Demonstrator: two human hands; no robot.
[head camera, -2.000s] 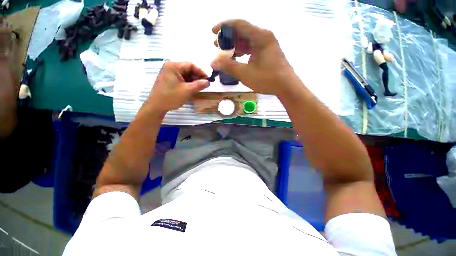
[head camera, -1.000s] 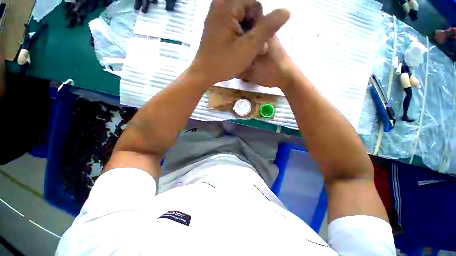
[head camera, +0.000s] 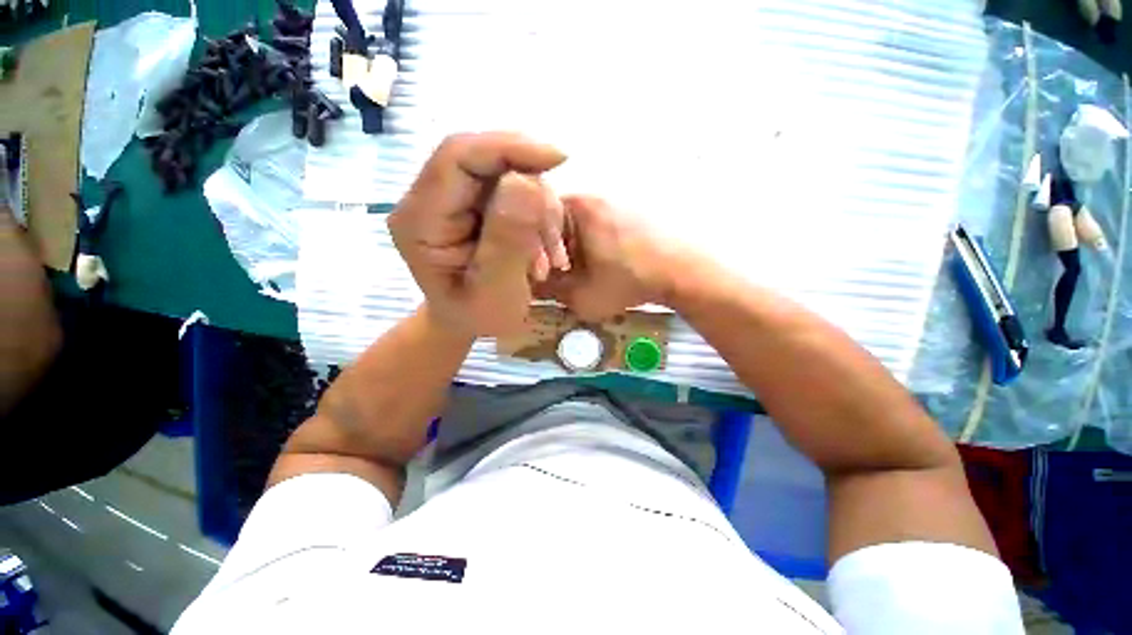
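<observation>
My left hand (head camera: 482, 236) is curled and pressed against my right hand (head camera: 602, 258) above the front of the white sheet (head camera: 695, 124). Both hands are closed around the figure piece that showed in my right hand earlier. Only a dark sliver shows between the fingers; the rest is hidden, and the small dark part cannot be seen. A white pot (head camera: 580, 350) and a green pot (head camera: 643, 355) stand on a brown cardboard holder (head camera: 534, 335) just below my hands.
A dark parts heap (head camera: 230, 87) and clear bag (head camera: 258, 205) lie left. A pale-and-black figure piece (head camera: 368, 77) lies at the mat's upper left. A utility knife (head camera: 989, 304) and sample figure (head camera: 1065, 254) lie on plastic at right. Another person's arm (head camera: 25, 310) is at far left.
My hands were apart two seconds ago, the right holding the figure piece and the left a small dark part. They have come together around the piece. The camera view has shifted.
</observation>
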